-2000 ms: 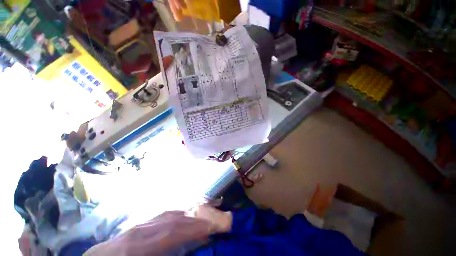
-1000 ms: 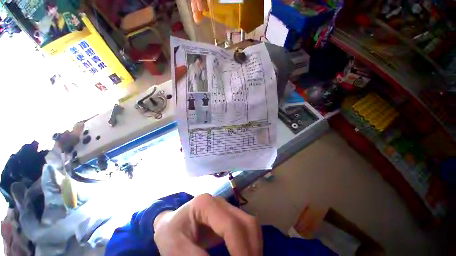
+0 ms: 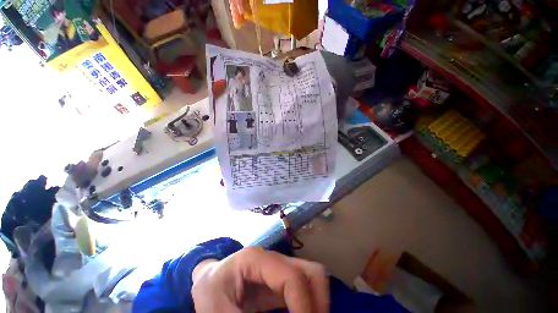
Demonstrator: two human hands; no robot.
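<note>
A printed spec sheet (image 3: 278,131) with a photo, garment drawings and a size table hangs in front of the white sewing machine (image 3: 156,150), held near its top by a small dark clip. My left hand (image 3: 260,278) is at the bottom centre, fingers curled downward. Its fingertips and palm are hidden, so I cannot tell if it holds anything. My right hand is not visible; only a blue sleeve (image 3: 364,301) shows beside the left hand. Light grey cloth (image 3: 73,275) is heaped at the lower left.
The lamp-lit table (image 3: 196,214) is bleached white. A dark red cord (image 3: 290,231) hangs over its edge. Black cloth (image 3: 27,205) lies at the far left. An open cardboard box (image 3: 422,284) stands on the floor. Goods shelves (image 3: 483,177) are at right.
Since the oldest frame, my left hand has come up into view at the bottom centre, and the pinkish cloth there has gone from view. Over the last second the hand shifted only slightly.
</note>
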